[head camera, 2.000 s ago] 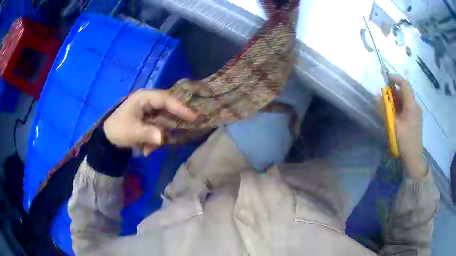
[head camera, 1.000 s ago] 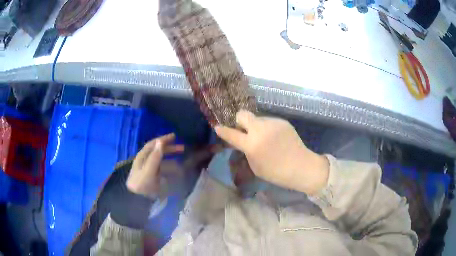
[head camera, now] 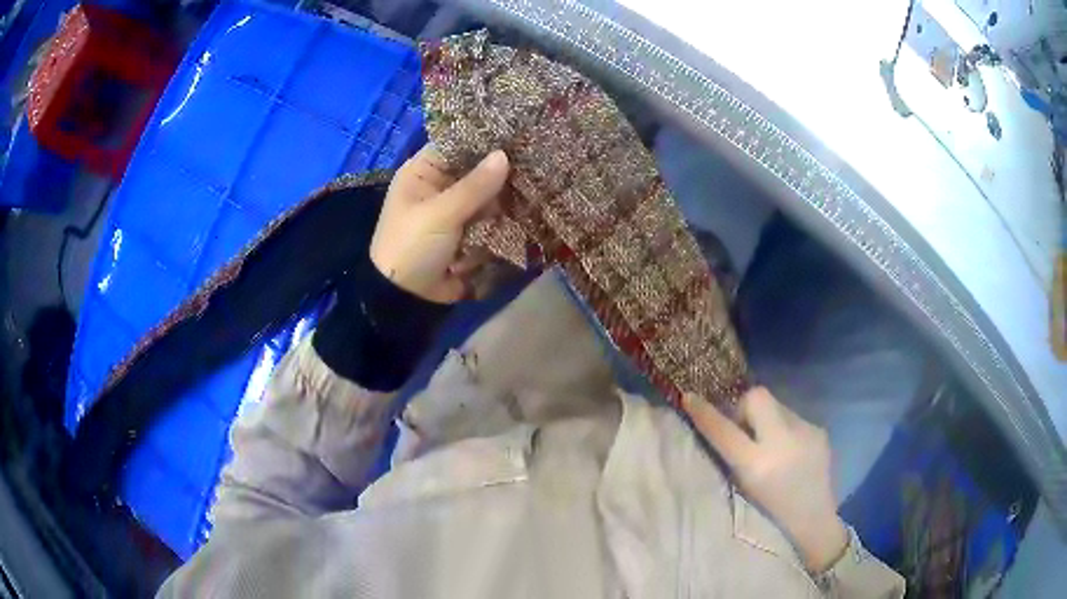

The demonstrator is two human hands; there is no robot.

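Note:
A curved plaid tweed piece (head camera: 632,222), brown-beige with dark red checks, is held above my lap. My left hand (head camera: 427,222) grips it near its upper left end, thumb on top. My right hand (head camera: 778,468) pinches its lower right end between thumb and fingers. A small folded bit of the cloth shows beside my left hand. A black-backed length (head camera: 269,263) with a tweed edge hangs from behind my left hand over the blue crate at the left. What my left fingers hold underneath is hidden.
The white table (head camera: 807,59) with its ruled grey edge (head camera: 749,129) curves across the top and right. Machine parts (head camera: 965,59) show at the upper right. A yellow scissor handle (head camera: 1058,310) is cut off at the right rim. A blue crate (head camera: 246,117) and a red crate (head camera: 105,88) are at the left.
The tweed piece has moved off the table to above my lap. My left hand now grips its upper end. My right hand has moved right and down with the other end. The view has turned.

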